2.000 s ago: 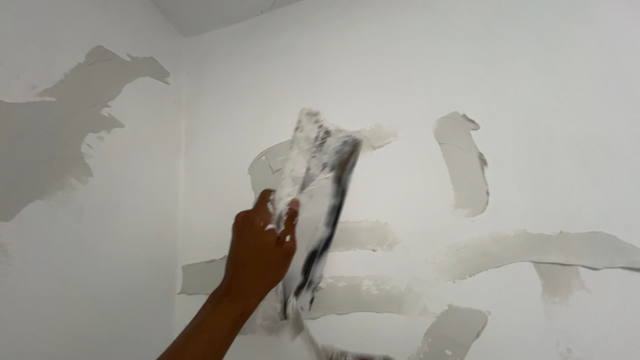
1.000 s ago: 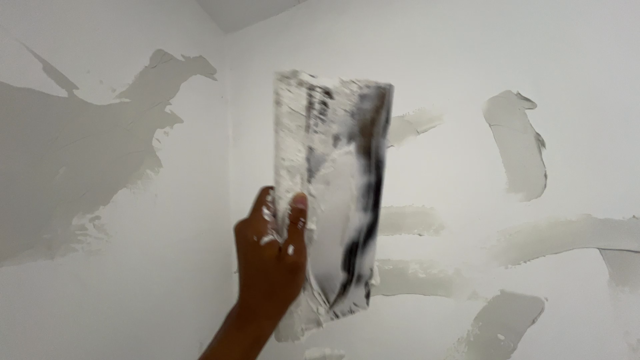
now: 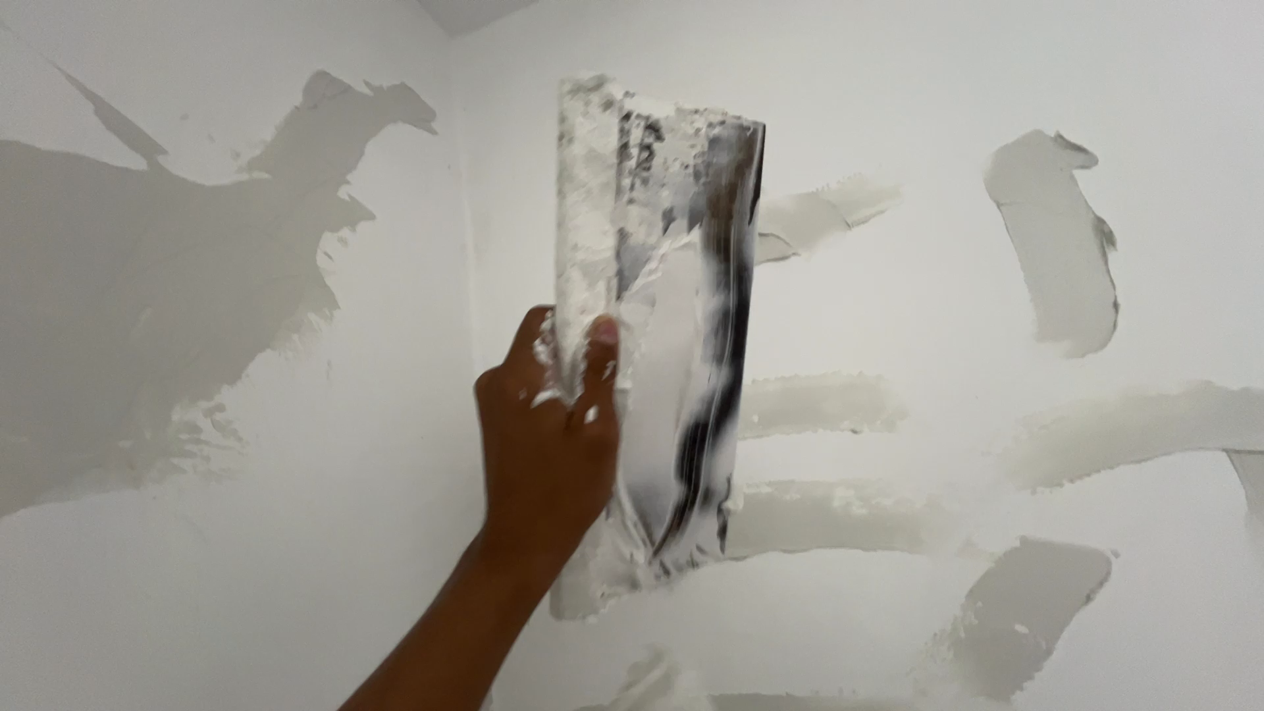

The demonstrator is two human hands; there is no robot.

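My left hand point(image 3: 548, 434), spotted with white compound, comes up from the bottom edge and grips a wide rectangular metal plastering blade point(image 3: 726, 326) near its left long edge. The thumb lies on the near face and the fingers go out of sight behind. The blade stands almost upright in front of the wall; whether it touches the wall I cannot tell. White joint compound point(image 3: 588, 188) coats its left strip and top edge, with a smoother smear across the middle. Dark bare metal shows toward the right edge. My right hand is out of view.
A large grey compound patch point(image 3: 148, 316) covers part of the left wall. On the right wall are several strips, including an upright one point(image 3: 1062, 247), a horizontal one point(image 3: 839, 518) and a slanted one point(image 3: 1032, 612). The walls meet at a corner point(image 3: 462, 197) left of the blade.
The blade was tilted and blurred two seconds ago; now its broad face is turned more toward me and it stands straighter. A tool edge at the bottom has left view. The view has shifted left.
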